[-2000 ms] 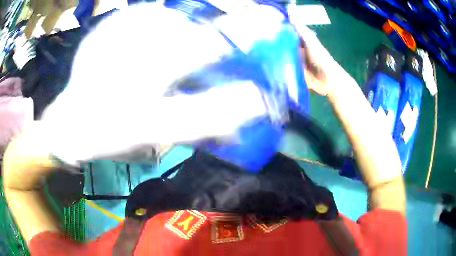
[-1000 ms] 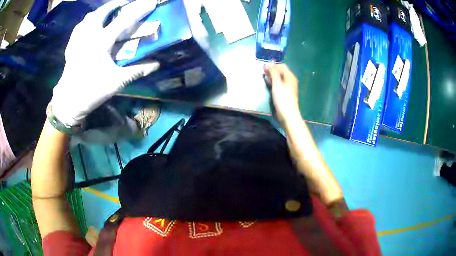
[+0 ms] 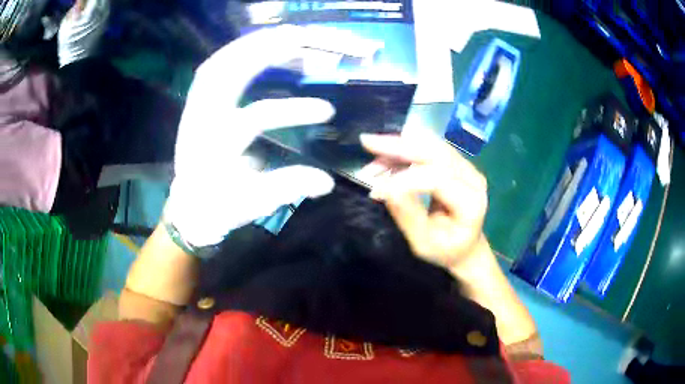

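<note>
A blue printed laminator box (image 3: pixel 360 64) lies in front of me, its dark end facing me. My left hand (image 3: pixel 244 142), in a white knitted glove, holds the box from its left side, fingers spread over the top and end. My right hand (image 3: pixel 432 191) is bare, its thumb and fingertips close together at the lower edge of the box's near end. Whether clear tape is between them is too blurred to tell. The light-blue tape dispenser (image 3: pixel 486 94) stands just right of the box.
Two closed blue boxes (image 3: pixel 574 214) lie side by side at the right table end. White papers (image 3: pixel 492 19) lie behind the dispenser. An orange object (image 3: pixel 636 84) is at the back right. A person in pink (image 3: pixel 28 165) is at the left, above a green crate (image 3: pixel 56 251).
My right hand has moved from the tape dispenser to the box's near end. The box's near end now faces me more squarely, with my gloved hand still on it.
</note>
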